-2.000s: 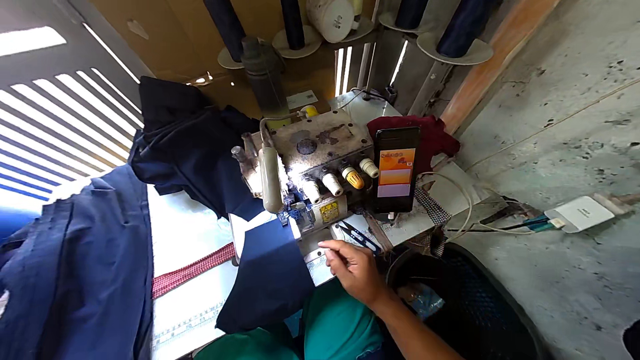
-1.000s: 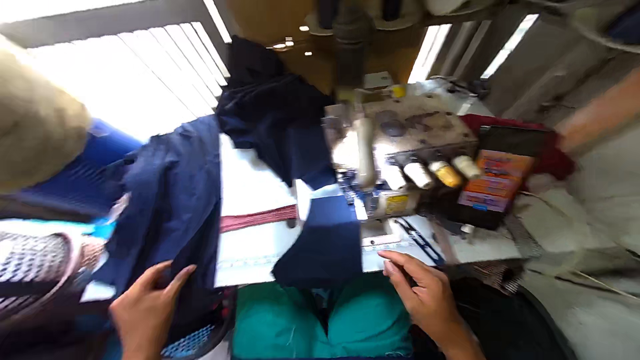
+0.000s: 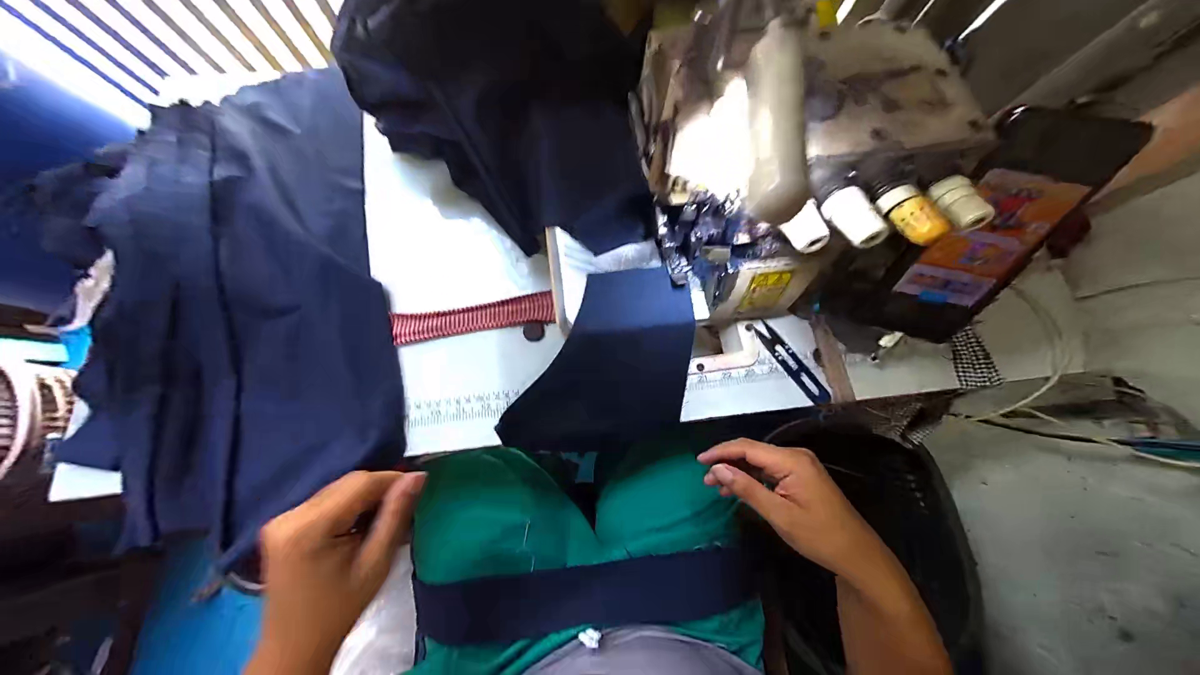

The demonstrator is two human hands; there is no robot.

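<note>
My left hand (image 3: 342, 544) is at the lower left, close to the hanging edge of a dark navy cloth pile (image 3: 253, 309); whether its fingers touch the cloth is unclear. My right hand (image 3: 778, 487) hovers over my right knee, fingers curved, holding nothing visible. Between them and farther back, a navy fabric piece (image 3: 619, 356) lies across the table edge, its far end by the presser area of an overlock sewing machine (image 3: 881, 94). Black thread snips (image 3: 789, 364) lie right of it. A dark navy strip (image 3: 591, 595) rests across my lap.
More navy fabric (image 3: 525, 112) is heaped left of the machine. A red striped strip (image 3: 473, 319) lies on the white table (image 3: 450, 375). A phone (image 3: 1012, 225) with a lit screen leans at the machine's right. A black bin (image 3: 900, 534) stands below the table's right side.
My left hand, seen nowhere two seconds ago, is now beside the navy pile. My right hand has moved off the table edge by the machine to above my lap. The view has tilted down.
</note>
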